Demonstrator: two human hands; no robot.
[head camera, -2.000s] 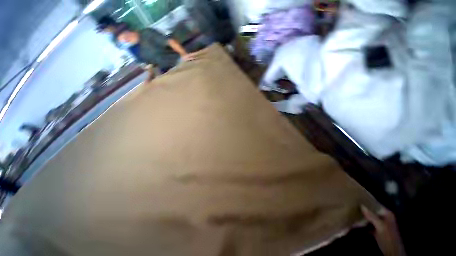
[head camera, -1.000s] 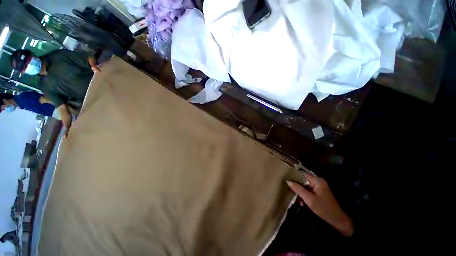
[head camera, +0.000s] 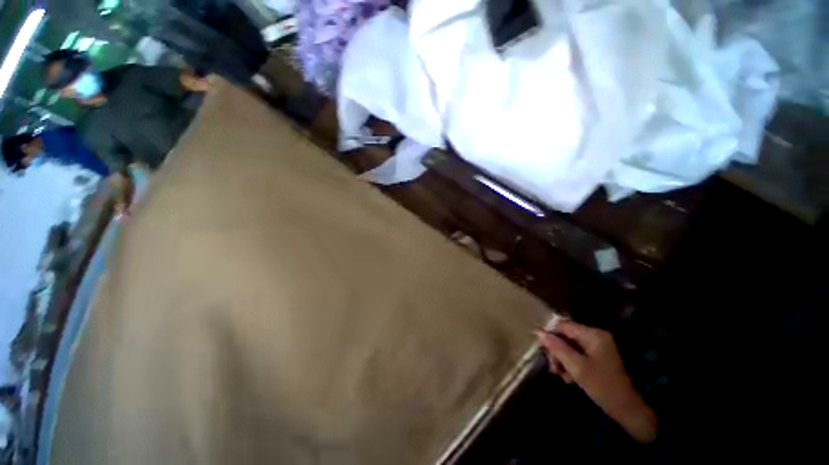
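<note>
The tan fabric ply (head camera: 273, 263) spreads from the far side across the left and middle of the view, with soft ripples. My right hand (head camera: 586, 359) is at the lower right and pinches the ply's near corner between thumb and fingers. The pale selvedge (head camera: 495, 400) runs from this hand down to the bottom edge. My left hand is not in view. The cloth end (head camera: 423, 227) runs slantwise from my right hand to the far corner, beside the dark table.
Another worker (head camera: 136, 113) holds the ply's far edge with both hands. A second person (head camera: 56, 150) is behind. White bundles (head camera: 582, 100), with a dark phone (head camera: 512, 23) on top, and purple material (head camera: 336, 36) lie beyond the cloth end. The dark table (head camera: 545, 241) holds small scraps.
The view has turned from two seconds ago. My right hand has moved up and left in the picture, still holding the corner. The ply's ripples have shifted.
</note>
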